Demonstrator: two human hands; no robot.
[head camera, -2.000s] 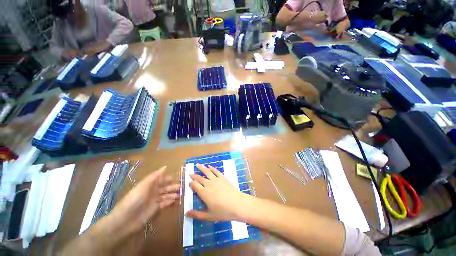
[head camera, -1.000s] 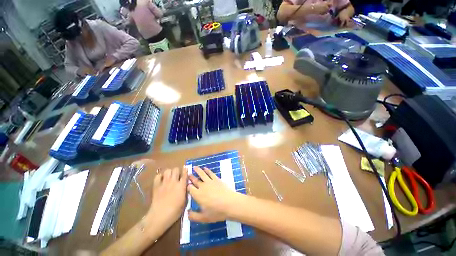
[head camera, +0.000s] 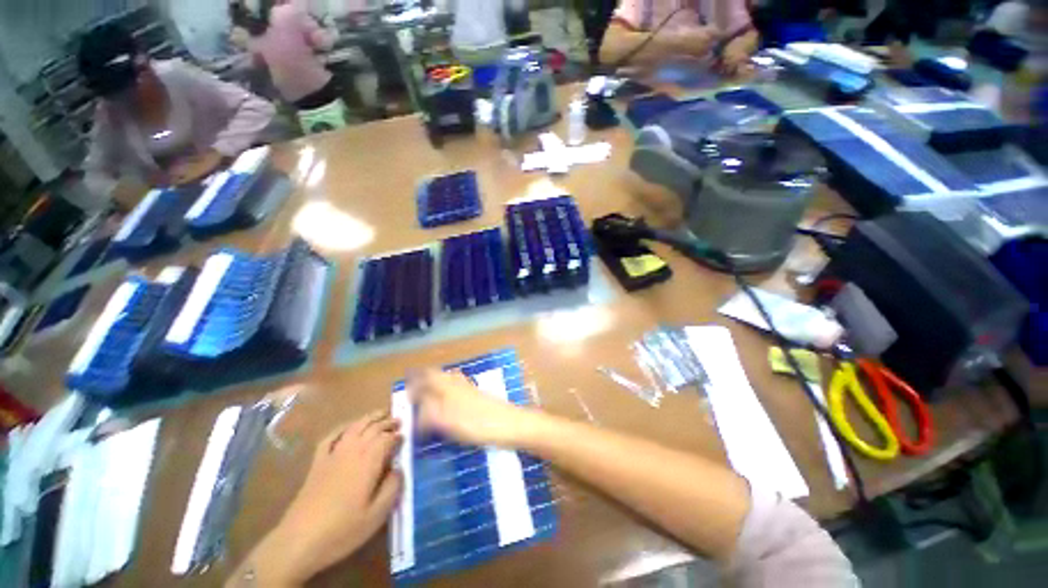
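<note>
A blue solar cell panel (head camera: 452, 505) lies flat in front of me. Two white strips lie across it, one along its left edge (head camera: 401, 517) and one right of its middle (head camera: 507, 494). My left hand (head camera: 359, 465) rests at the panel's left edge, fingers bent and close together. My right hand (head camera: 454, 408) is blurred, over the upper left part of the panel. The frames do not show whether either hand holds anything small.
Cut cell stacks (head camera: 394, 295) stand beyond the panel, curved blue strings (head camera: 230, 316) at left. Silver ribbons (head camera: 669, 358), white strips (head camera: 753, 419) and looped handles (head camera: 860, 408) lie right. A soldering iron in its stand (head camera: 632, 262) is beyond. People sit across the table.
My left hand moved in to the panel's left edge and is now slightly lower. My right hand has shifted up and left across the panel. The whole view has also shifted.
</note>
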